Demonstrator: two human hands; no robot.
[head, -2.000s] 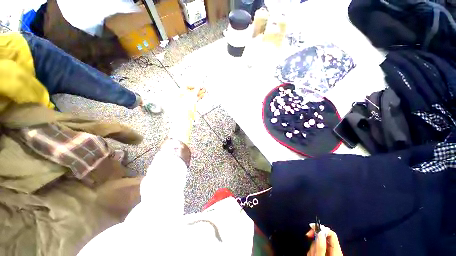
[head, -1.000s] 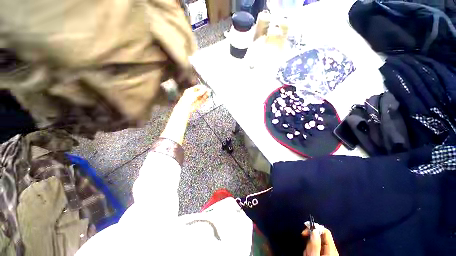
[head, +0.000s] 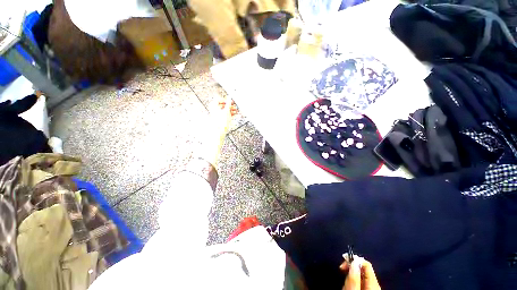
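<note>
A navy garment (head: 397, 226) lies over the near part of the white table, with a black-and-white checked strip at its right. My right hand (head: 361, 274) is at the bottom edge, partly cut off, over this garment. Its fingertips pinch a small dark thin tool (head: 350, 253), too small to name surely. My left hand (head: 225, 116) is stretched out forward over the floor, left of the table, overexposed and blurred. Its fingers are hard to make out.
A black pad with red rim (head: 368, 158) bears pale buttons. Beside it lie a clear speckled bag (head: 354, 82) and grey-black cloth (head: 436, 139). A dark-and-white cup-like object (head: 271, 42) stands at the far left corner. Brown plaid garments (head: 48, 226) lie on a blue crate (head: 107, 212).
A large tan garment that passed close by on the left is gone from there; tan cloth now shows beyond the table's far corner. My right hand has barely moved.
</note>
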